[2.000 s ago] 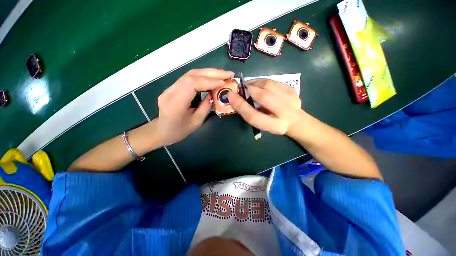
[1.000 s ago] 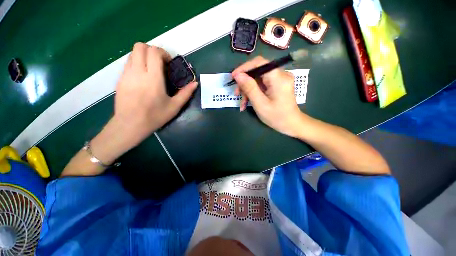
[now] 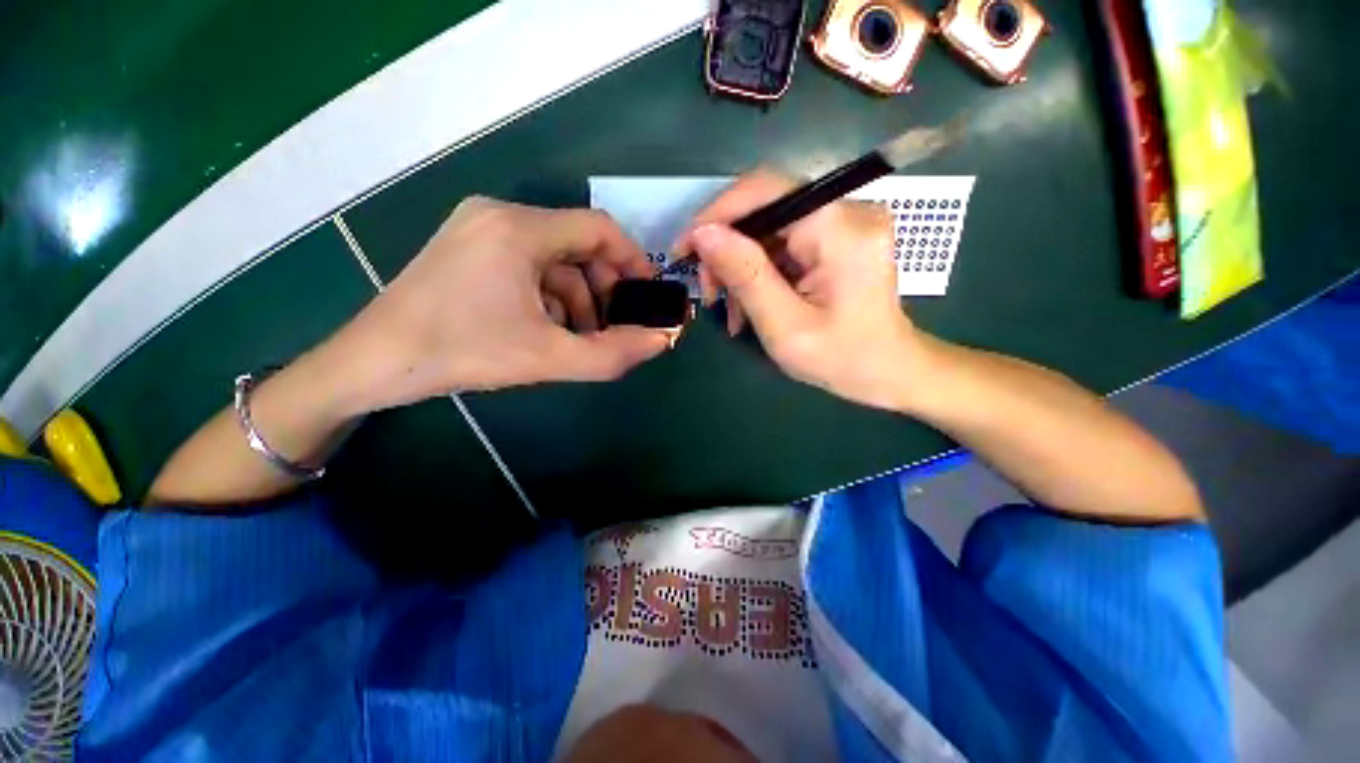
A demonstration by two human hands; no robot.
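My left hand (image 3: 500,306) holds a watch housing (image 3: 647,304) by its edges between thumb and fingers, tilted, its dark face showing. My right hand (image 3: 813,291) holds the dark tweezers (image 3: 823,194) like a pen, with the pale rear end pointing up and right. The tweezer tip is close to the housing's upper edge; whether it touches the housing or the sheet, or carries a dot, cannot be told. The white dot sheet (image 3: 928,246) lies flat under and behind my right hand, with rows of small dark rings at its right end and a few near the tip.
At the back are a dark-faced housing (image 3: 755,48) and two copper housings (image 3: 873,40) (image 3: 995,26). A red case (image 3: 1138,164) and a yellow-green packet (image 3: 1211,172) lie at right. A pale curved rail (image 3: 373,164) crosses behind. A fan (image 3: 42,634) is at lower left.
My left hand has brought the dark housing from near the rail rightwards to the tweezer tip and tilted it. My right hand still holds the tweezers. The view has shifted, so the back housings appear higher.
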